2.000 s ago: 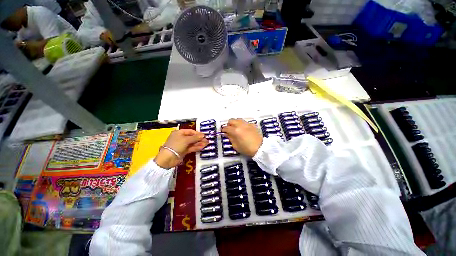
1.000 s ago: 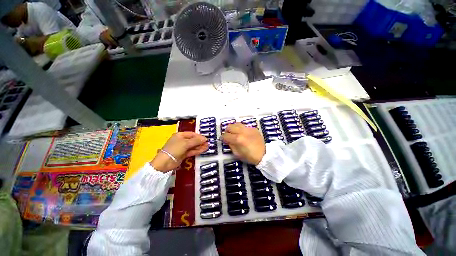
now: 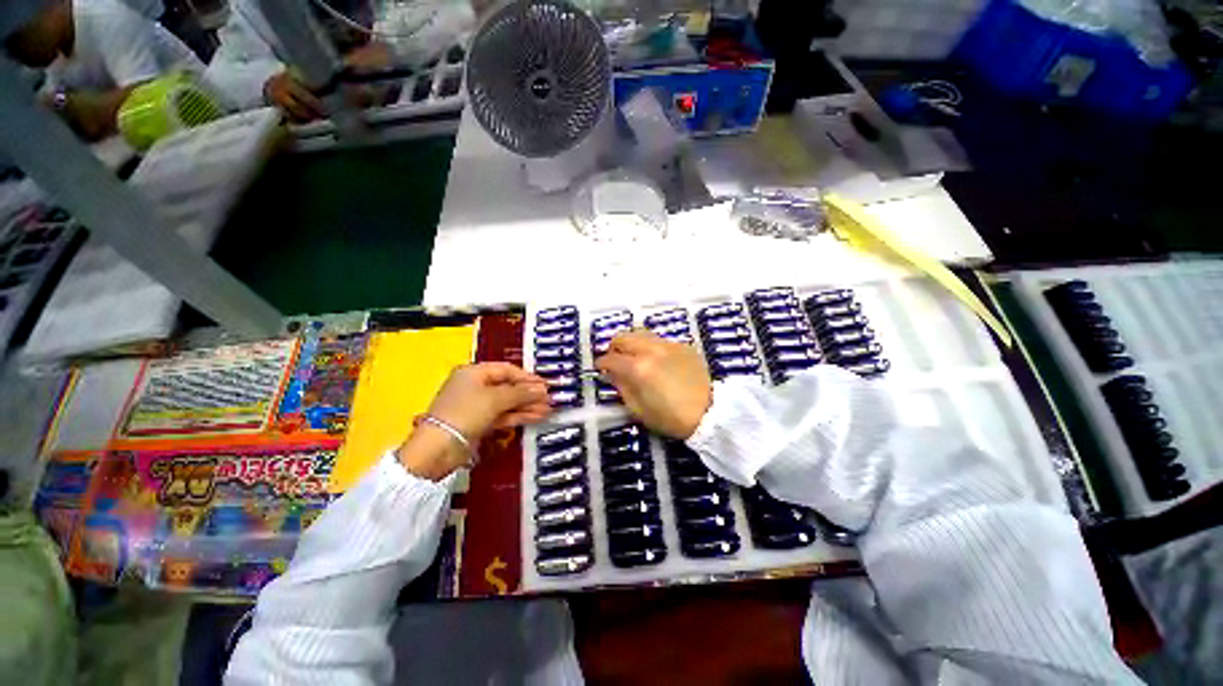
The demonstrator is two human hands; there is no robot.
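Observation:
A white tray (image 3: 925, 328) holds close columns of glossy black oblong parts (image 3: 630, 496) in two rows; its right-hand pockets show no black parts. My left hand (image 3: 483, 405) is over the tray's left edge, thumb and fingertips pinched together; whether something tiny is between them cannot be told. My right hand (image 3: 653, 382) is over the upper columns, fingers curled and pinched. A thin light tip shows at its fingertips, pointing left, perhaps tweezers, too small to be sure. The two hands are a short gap apart.
A yellow sheet (image 3: 402, 402) and printed cardboard (image 3: 201, 469) lie left. Behind are a fan (image 3: 539, 81), a clear dish (image 3: 620, 208), a clear bag (image 3: 781, 215) and a blue unit (image 3: 724, 101). A pale yellow strip (image 3: 925, 261) curls right. Another tray (image 3: 1180, 315) is far right. People work at back left.
The hands have drawn slightly apart, the left moving a little down and left. The thin dark piece seen between the fingertips two seconds ago no longer shows. The view has shifted slightly.

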